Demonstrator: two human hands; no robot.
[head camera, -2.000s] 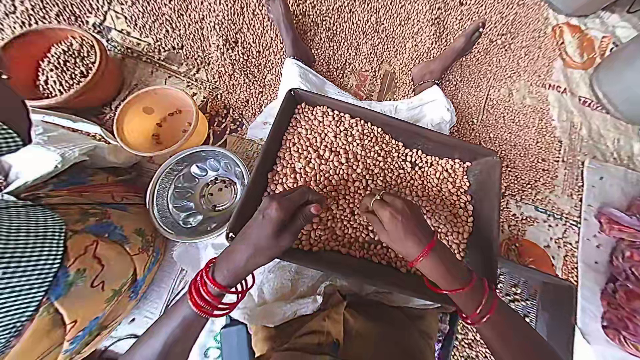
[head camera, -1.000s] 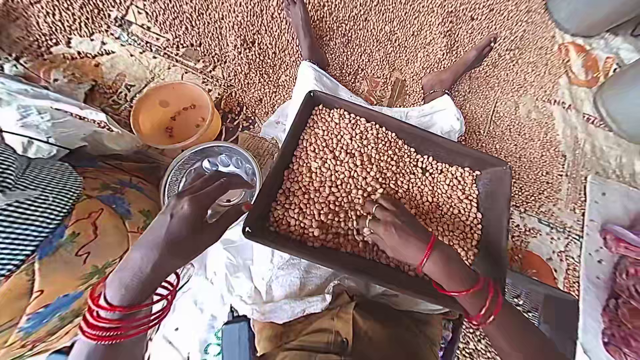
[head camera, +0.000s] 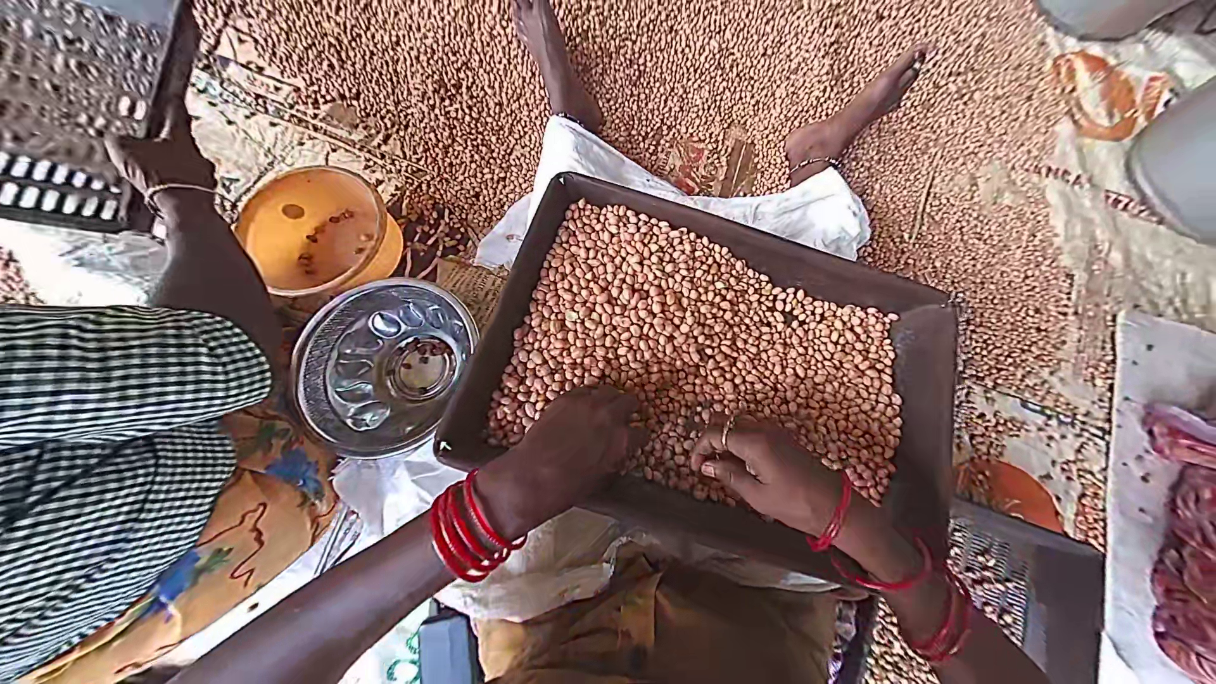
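Observation:
A dark rectangular tray (head camera: 926, 389) full of pinkish-brown shelled peanuts (head camera: 684, 313) rests across my lap. My left hand (head camera: 579, 442) is in the near left part of the tray, fingers bent down onto the peanuts, its fingertips hidden. To its right my right hand (head camera: 750, 465), with a ring on one finger, touches the peanuts with curled fingers; whether either hand holds a nut cannot be told. A round shiny metal dish (head camera: 356, 380) with a few dark bits in its centre lies just left of the tray, beside an orange plastic bowl (head camera: 318, 233) with several bits inside.
Peanuts (head camera: 427, 85) cover the floor beyond my bare feet. At the left, a co-worker's hand (head camera: 166, 161) grips a slotted tray (head camera: 66, 190). Grey containers (head camera: 1178, 161) stand at the upper right. A dark slotted crate (head camera: 1054, 589) lies at the lower right, near a pale tray (head camera: 1130, 408) of reddish material.
My left hand has moved right, from over the metal dish back into the peanut tray. My right hand remains among the peanuts. The co-worker's arm and slotted tray have come into view.

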